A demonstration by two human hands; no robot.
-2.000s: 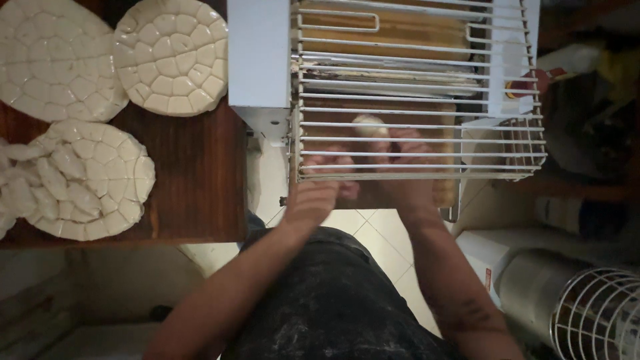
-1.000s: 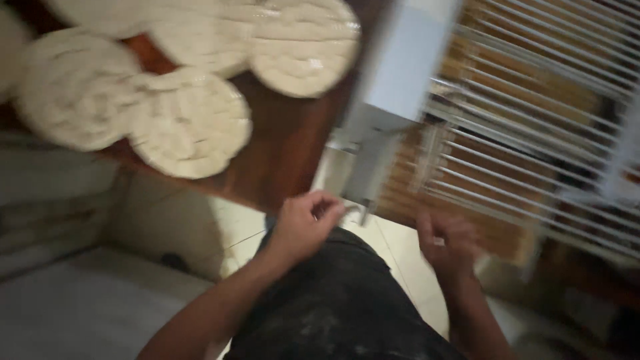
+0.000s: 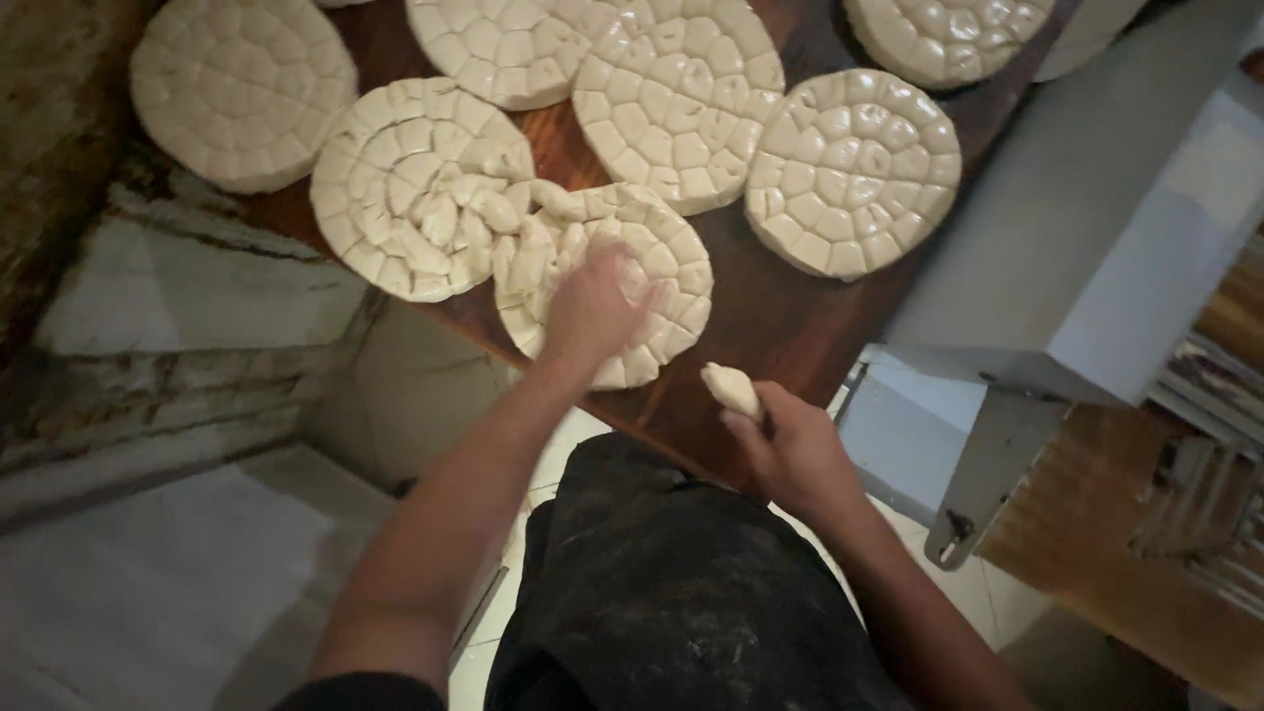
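My left hand (image 3: pixel 604 301) rests over a round slab of scored dough (image 3: pixel 667 331) near the table's front edge; its fingers are blurred, and whether they grip a piece cannot be told. Loose dough pieces (image 3: pixel 459 222) are heaped to its left, where this slab meets another round dough slab (image 3: pixel 360 188). In my right hand (image 3: pixel 790 434) is a small tapered piece of dough (image 3: pixel 732 390), held by thumb and fingers just off the table edge. A glossy, segmented dough round (image 3: pixel 854 173) lies above and to the right of it.
More scored dough rounds (image 3: pixel 242 94) lie on the dark wooden table (image 3: pixel 790 326). A grey metal machine (image 3: pixel 1047 237) stands close at the right, with a wire guard (image 3: pixel 1200 513) beyond it. Below left is a pale flat surface (image 3: pixel 197 592).
The view has swung from the wire-guarded machine to the table. My left hand has moved onto a dough slab. A dough piece now shows in my right hand.
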